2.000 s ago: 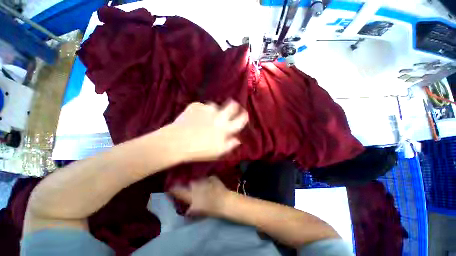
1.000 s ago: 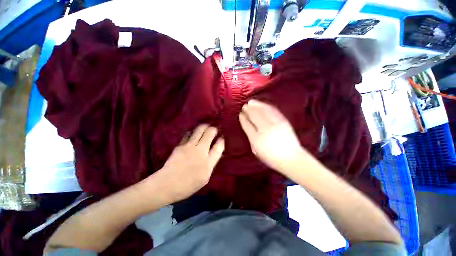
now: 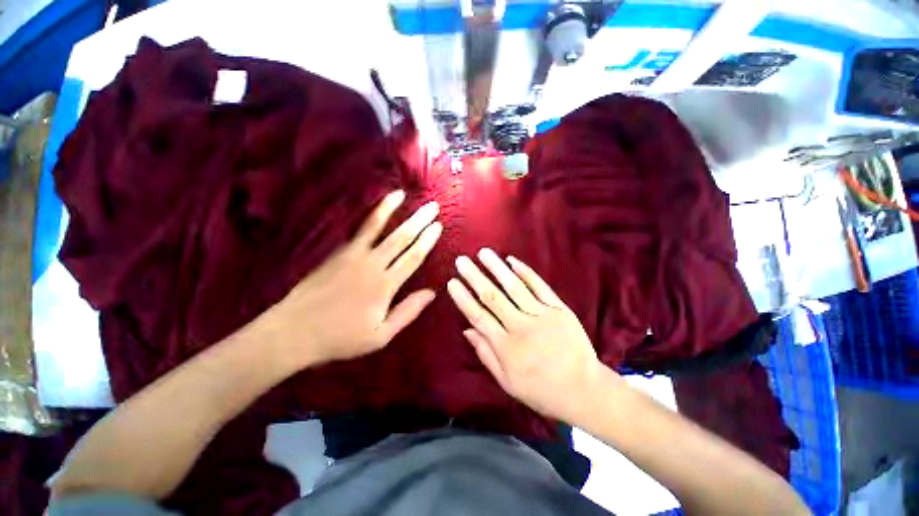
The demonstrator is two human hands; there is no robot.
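A dark wine-red garment (image 3: 232,222) is spread over the machine table, heaped at left and right. A puckered gathered seam (image 3: 443,202), bright red under the lamp, runs from the presser foot (image 3: 464,156) towards me. My left hand (image 3: 358,287) lies flat on the cloth left of the seam, fingers apart. My right hand (image 3: 529,338) lies flat on the cloth right of the seam, below the needle area, fingers slightly spread. Neither hand pinches the fabric. The needle is blurred. A small white label (image 3: 230,87) shows on the heap at upper left.
The white sewing machine head (image 3: 645,60) with blue stripes stands at the back. An orange-handled tool (image 3: 859,260) lies at right. Blue plastic baskets (image 3: 811,403) stand at the right edge, with dark red cloth beside them. More red fabric hangs below the table at lower left.
The cloth right of the needle, first spread flat and low, is now bunched higher. My right hand has come up from near my lap onto the cloth, then slightly down. My left hand has moved forward beside the seam.
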